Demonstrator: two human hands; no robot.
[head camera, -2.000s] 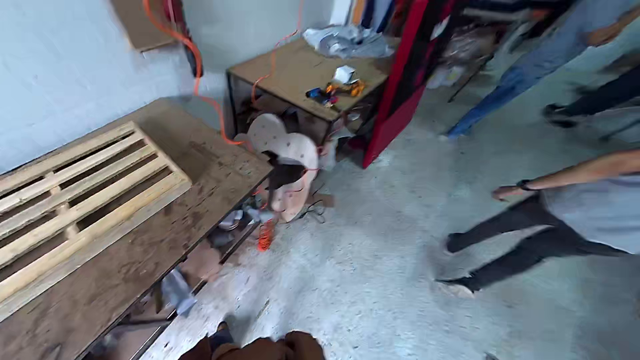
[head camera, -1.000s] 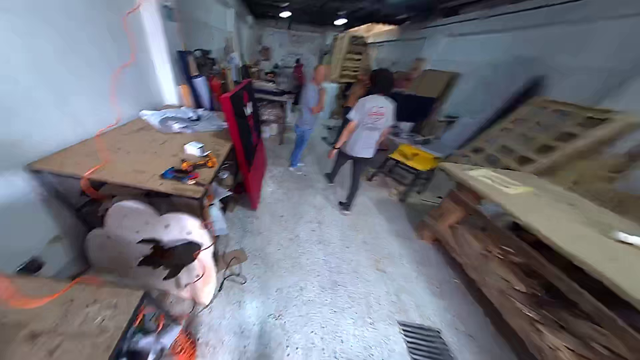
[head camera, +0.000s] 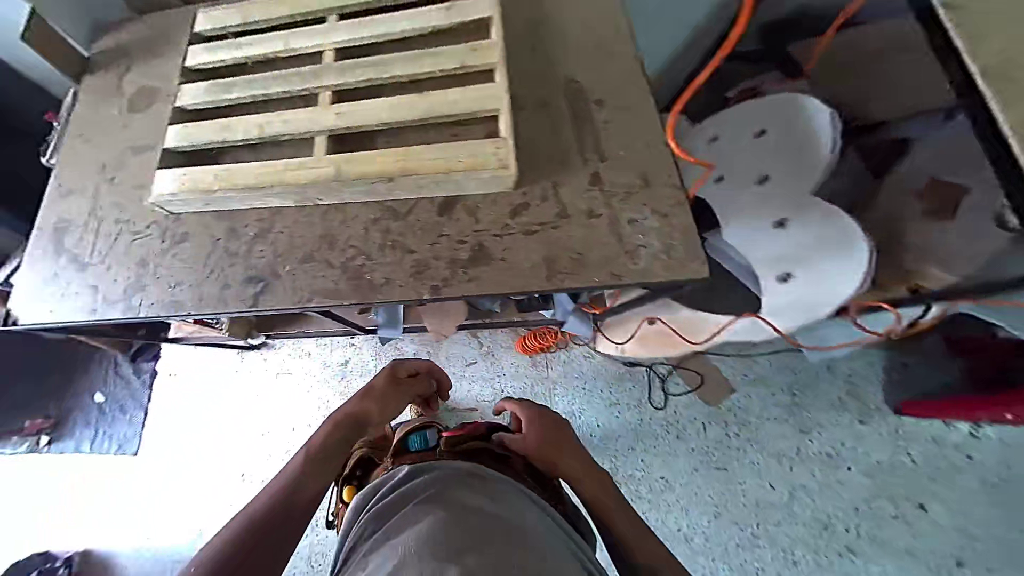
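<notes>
Both hands are low in the view, in front of a leather tool belt worn at my waist. My left hand is above the belt's left side with its fingers curled; whether they hold something small cannot be told. My right hand is at the belt's right side, thumb and fingers apart, close to a red-handled thing in the pouch. Beyond the hands, a slatted wooden frame lies flat on a stained workbench, touched by neither hand.
An orange air hose runs down at the right, with a coil under the bench edge. Cloud-shaped boards with holes lean right of the bench. A black cable lies on the floor. A red panel is at the far right.
The view has swung from the room and other people back down to the bench and my waist. Both my hands are now in sight; neither shows in the earlier frames.
</notes>
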